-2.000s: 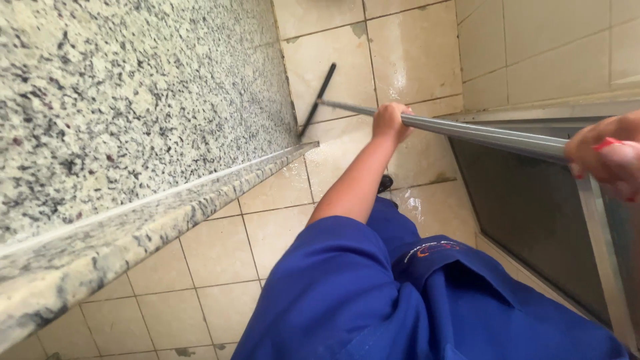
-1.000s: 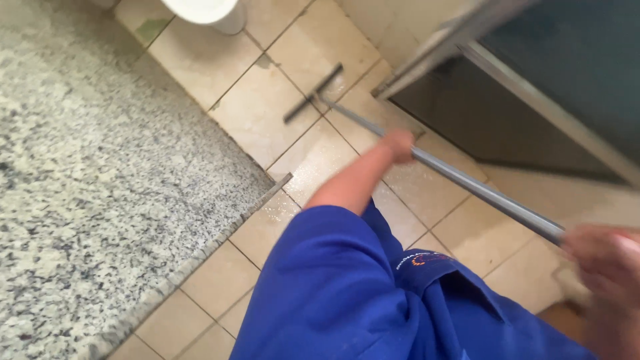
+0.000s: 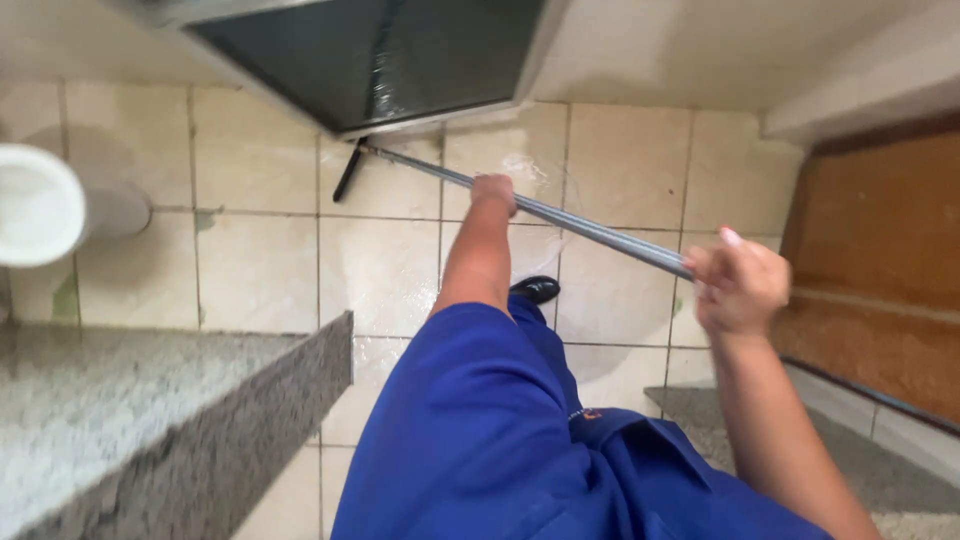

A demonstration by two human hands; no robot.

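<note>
A grey metal pole [image 3: 600, 231] slants across the view, with a black floor squeegee head [image 3: 348, 171] at its far end on the wet tiled floor [image 3: 379, 274]. My left hand [image 3: 493, 193] is closed around the middle of the pole. At the pole's near end, my right hand [image 3: 739, 285] grips it; that hand is slightly blurred. The squeegee head lies at the lower corner of a dark framed shower panel [image 3: 420, 60], and its upper end is partly hidden there. Below the pole a black shoe [image 3: 535, 289] shows under my blue clothing.
A granite counter [image 3: 150, 420] fills the lower left, its edge jutting over the floor. At the far left stands a white round-topped fixture [image 3: 37, 206]. A brown wooden door [image 3: 877, 262] is on the right, with a granite surface [image 3: 810, 450] below it.
The view has turned strongly. The squeegee head, out on the tiles one second ago, is now against the dark panel's lower corner. Both hands have stayed on the pole.
</note>
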